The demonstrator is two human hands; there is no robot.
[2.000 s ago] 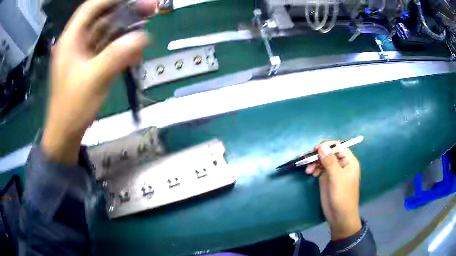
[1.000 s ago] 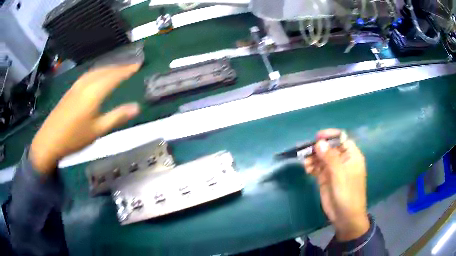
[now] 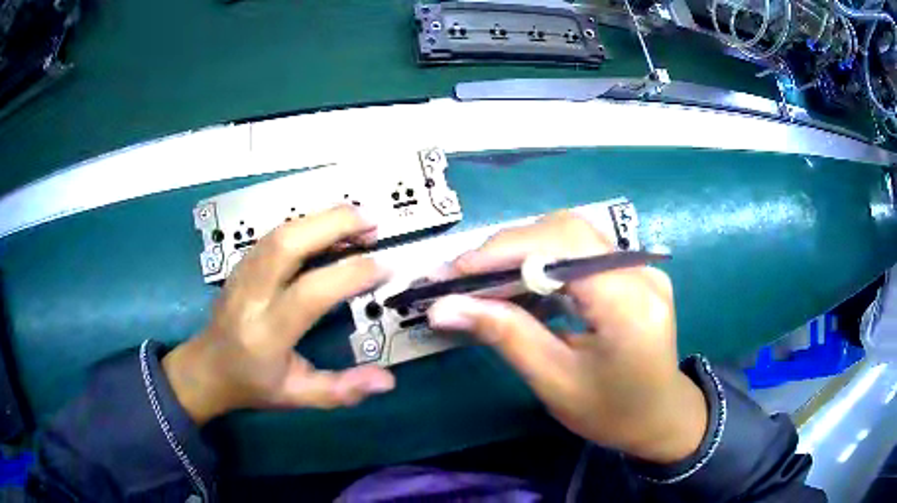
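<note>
Two silver-grey carrier fixtures lie on the green worktop. The front fixture [image 3: 379, 346] is partly hidden under my right hand. The rear fixture [image 3: 325, 185] lies behind it to the left, with hole groups and short dark slots. My right hand [image 3: 590, 324] holds dark tweezers [image 3: 600, 263] with a pale band, nearly level, tips at the front fixture's left hole group. My left hand [image 3: 280, 314] has its fingers apart, at the front fixture's left end and over the rear fixture's front edge. Whether it touches either is unclear. No small component can be made out.
A dark fixture [image 3: 507, 37] lies beyond the white edge strip [image 3: 325, 138]. A silver guide rail [image 3: 531, 90] runs along the strip, with clear hoses [image 3: 752, 25] at the far right. A blue object [image 3: 787, 354] is below the worktop's right edge.
My left hand has come back from the far side to the fixtures. My right hand has moved left with the tweezers, onto the front fixture. The view has shifted.
</note>
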